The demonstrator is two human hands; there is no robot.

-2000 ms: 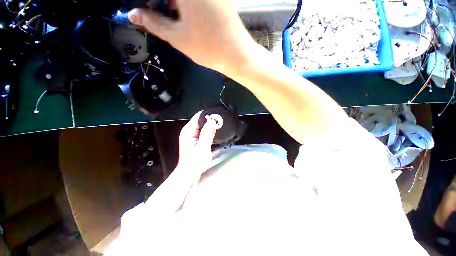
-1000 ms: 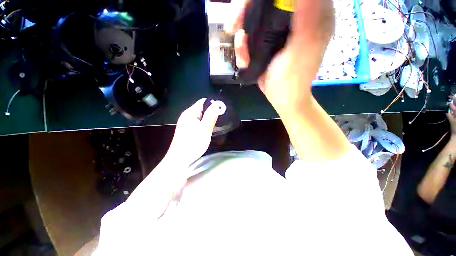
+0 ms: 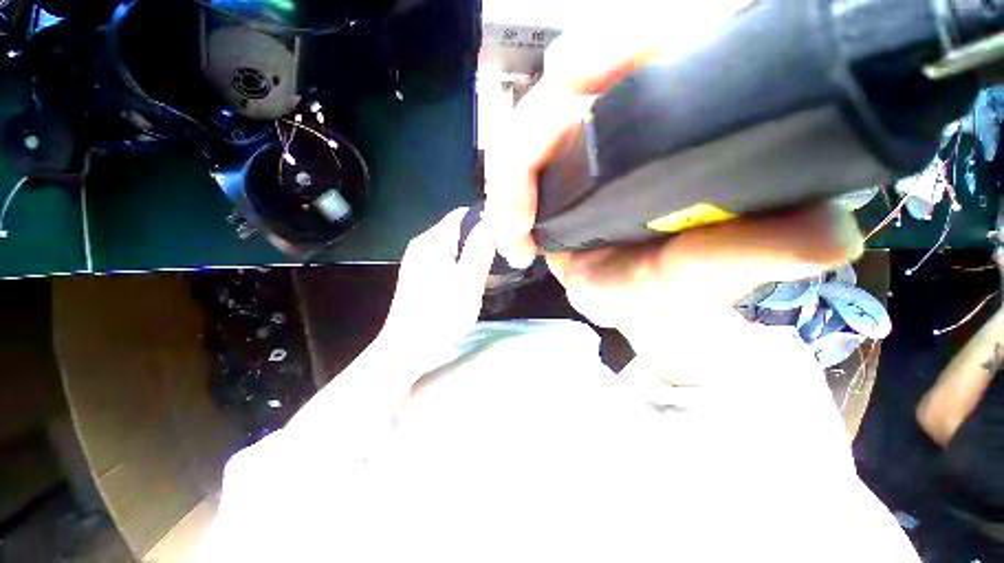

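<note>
My left hand [image 3: 435, 275] holds a small black housing [image 3: 512, 275] at the bench's front edge; most of the housing is hidden behind my hands. My right hand [image 3: 661, 269] is wrapped around a thick black electric screwdriver [image 3: 727, 148] with a yellow label. The screwdriver lies slanted, its front end down at the housing and its rear toward the upper right. Its tip is hidden by my right fingers, so contact with a screw cannot be told.
A round black cup with wires [image 3: 303, 192] and a disc-faced housing [image 3: 253, 77] lie on the green mat [image 3: 418, 143] at left. Cartons [image 3: 99, 407] stand below the edge, the right one holding white wired parts [image 3: 842, 313]. Another person's arm [image 3: 969, 368] is at far right.
The right hand has brought the screwdriver from above the feeder down to the housing, tilting its rear to the right. The left hand still holds the housing in nearly the same place.
</note>
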